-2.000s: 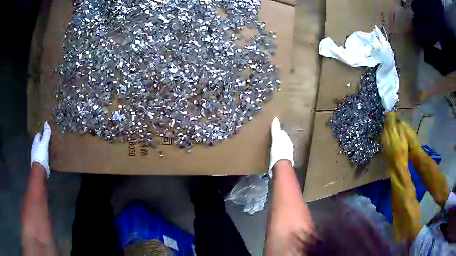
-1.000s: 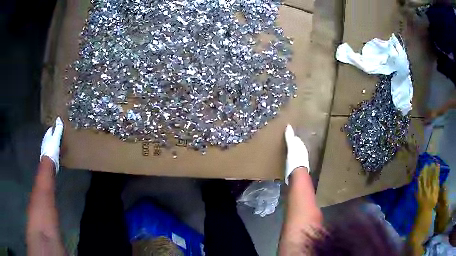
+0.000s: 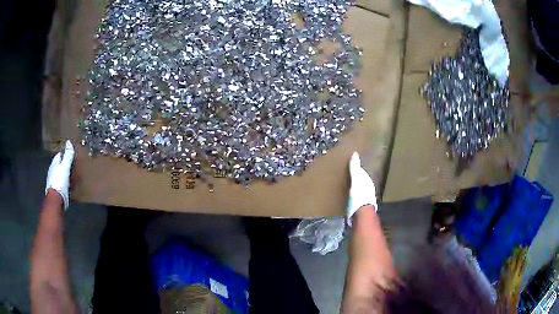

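Observation:
A brown cardboard sheet [image 3: 269,199] with printed characters lies flat in front of me. Many small shiny metal parts [image 3: 214,92] are spread over its middle and far side. My left hand [image 3: 60,175], in a white glove, grips the sheet's left near corner. My right hand [image 3: 361,189], also white-gloved, grips its right near corner. My thumbs lie on top of the sheet and the undersides of my hands are hidden.
To the right, another cardboard [image 3: 423,153] holds a heap of parts [image 3: 469,98] and a white cloth [image 3: 484,27]. Blue crates [image 3: 512,214], a coworker's yellow glove [image 3: 513,276] and dark hair are at lower right. A plastic bag [image 3: 322,234] and blue stool [image 3: 196,270] are below.
The sheet and my hands have shifted right in the picture, still gripped. The right-hand heap and cloth now sit higher in view. The coworker's yellow gloves have moved from the heap down toward the lower right.

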